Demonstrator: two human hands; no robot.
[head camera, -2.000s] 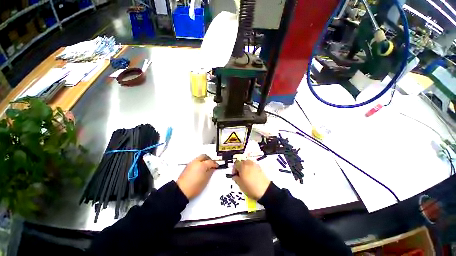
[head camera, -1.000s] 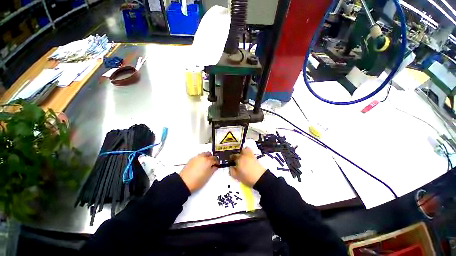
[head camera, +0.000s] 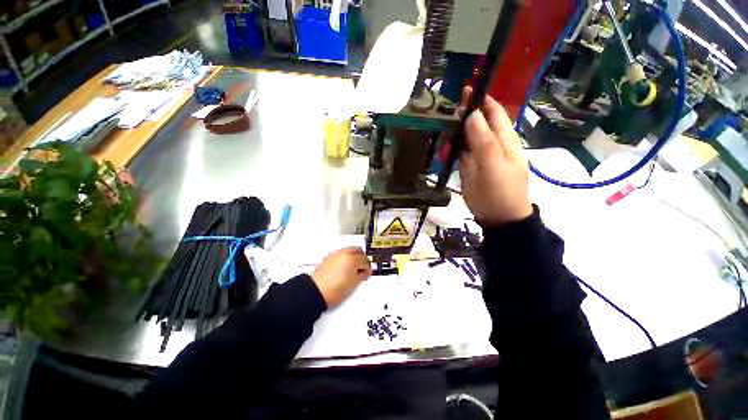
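Observation:
The bench press (head camera: 408, 160) stands in front of me with a yellow triangle warning label. My left hand (head camera: 343, 275) is at the left of the press foot, fingertips on a small dark strip piece (head camera: 382, 267) under the head. My right hand (head camera: 494, 164) is raised at the right of the head, its fingers around a dark upright lever bar (head camera: 484, 86). Tiny black bits (head camera: 385, 327) lie scattered on the white sheet in front of the press. Short black pieces (head camera: 456, 241) lie right of the press, partly hidden by my right arm.
A bundle of black strips (head camera: 215, 261) tied with blue cord lies left. A leafy plant (head camera: 70, 221) is at far left. A brown ring (head camera: 227, 120) and yellow container (head camera: 337, 136) stand behind. A blue hose (head camera: 683, 90) loops at right; a wooden box (head camera: 664, 408) is at lower right.
My right hand has left the press foot and moved up and right to the lever bar. My left hand remains beside the foot. The view has shifted slightly.

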